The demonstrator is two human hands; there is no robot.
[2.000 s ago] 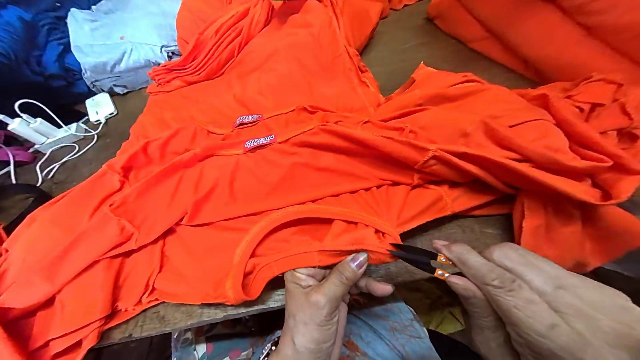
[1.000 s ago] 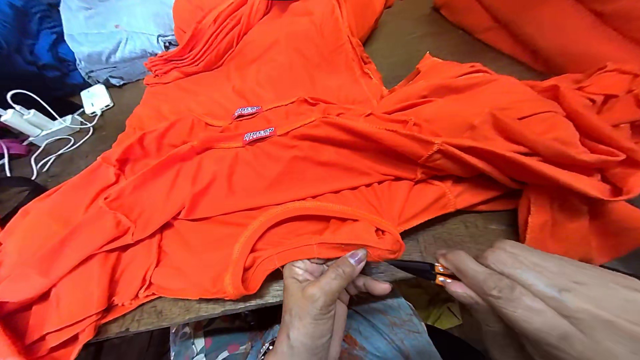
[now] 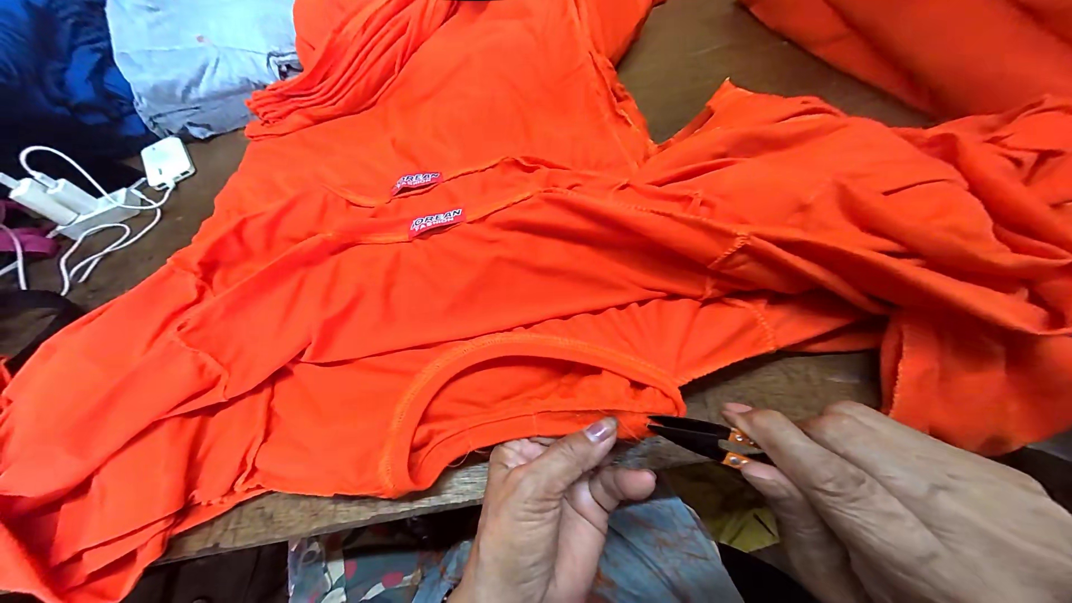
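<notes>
My left hand (image 3: 557, 511) pinches the neckline edge of an orange knit shirt (image 3: 502, 276) between thumb and fingers, at the table's front edge. My right hand (image 3: 888, 494) holds small black thread snips (image 3: 703, 437) with orange parts near the grip. Their blades stand slightly apart, with the tips at the neckline seam just right of my left thumb. Loose threads show beside the tips. The ribbed neckband (image 3: 536, 342) curves above my left hand. Two red woven labels (image 3: 435, 223) lie on the orange layers farther back.
More orange fabric (image 3: 938, 50) lies at the back right of the wooden table (image 3: 695, 67). Folded light blue cloth (image 3: 201, 59) and dark blue cloth (image 3: 59, 75) are at the back left. White plugs and cables (image 3: 100, 209) sit at the left.
The snips' blades, together one second ago, are now apart. My left hand stays at the neckline.
</notes>
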